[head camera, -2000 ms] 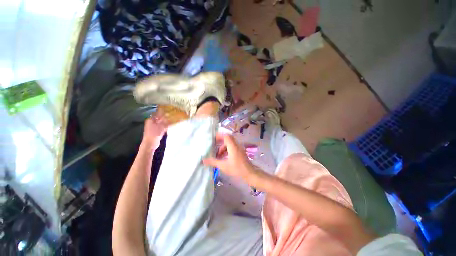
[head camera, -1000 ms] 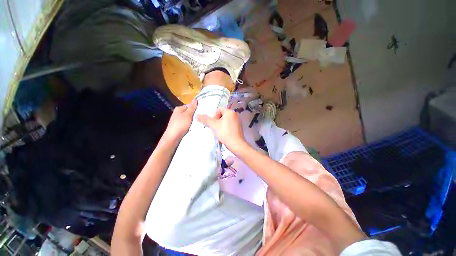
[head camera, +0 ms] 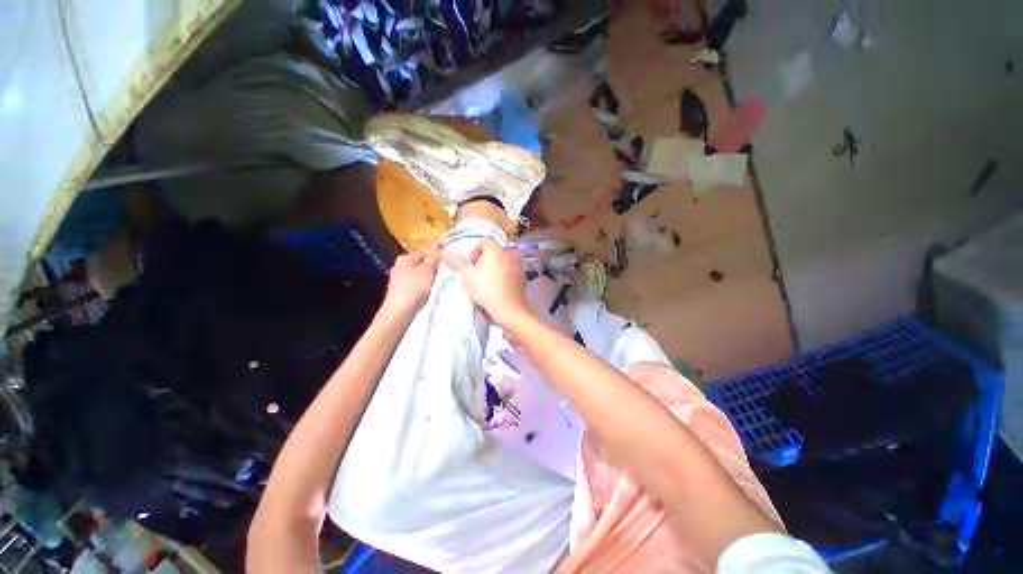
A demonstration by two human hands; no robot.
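Observation:
A pale, almost white trouser leg (head camera: 415, 437) runs up the middle, its hem rolled above the ankle. A dirty cream shoe (head camera: 460, 163) rests on a round orange-brown stool seat (head camera: 406, 207). My left hand (head camera: 413, 277) pinches the trouser cloth at the left side, just below the rolled hem. My right hand (head camera: 489, 276) pinches the same cloth at the right side, close to my left hand. The fingertips are partly hidden in the folds.
Black garments (head camera: 168, 370) are heaped at the left. A blue crate (head camera: 897, 336) with dark cloth stands at the right. Cloth scraps and paper (head camera: 675, 159) litter the brown floor (head camera: 735, 269). A white table edge (head camera: 118, 135) is at the upper left, a grey bag (head camera: 247, 123) beside it.
Two seconds ago my hands were apart, beside the trouser leg, and the hem was lower. Both hands now grip the cloth near the rolled hem. The view has also shifted.

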